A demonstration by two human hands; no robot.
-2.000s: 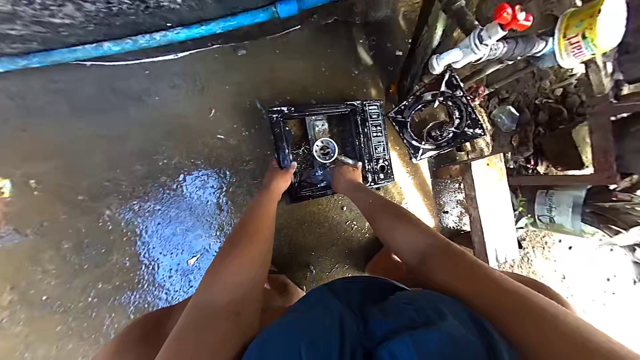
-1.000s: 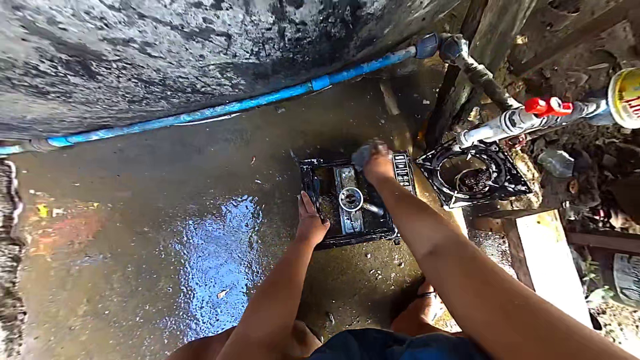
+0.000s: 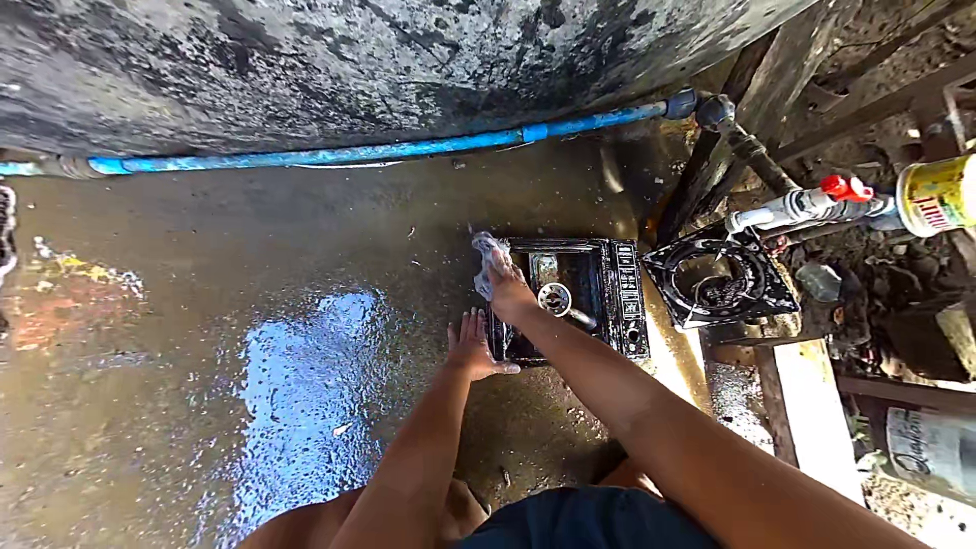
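A black portable gas stove body (image 3: pixel 627 301) lies wet on the concrete floor, its round metal burner (image 3: pixel 554 299) showing in the open middle. My right hand (image 3: pixel 509 284) presses a soapy, pale scrubbing cloth or mesh (image 3: pixel 483 263) on the stove's upper left corner. Against the lower left corner rests my left hand (image 3: pixel 474 349), fingers spread, thumb along the near edge. To the right of the stove, a black square pan support (image 3: pixel 774 297) with a round opening sits tilted under the tap.
A blue pipe (image 3: pixel 457 145) runs along the base of a stained concrete wall (image 3: pixel 366 69). At right are a tap with a red handle (image 3: pixel 845 188), a yellow can (image 3: pixel 936 197), a wooden plank (image 3: pixel 820 412) and a pale bucket (image 3: pixel 932 450). Wet floor (image 3: pixel 191 252) spreads to the left.
My right hand has gone from the stove's right side to its upper left corner with the scrubber. My left hand stays at the left edge. The view has shifted to show more wall.
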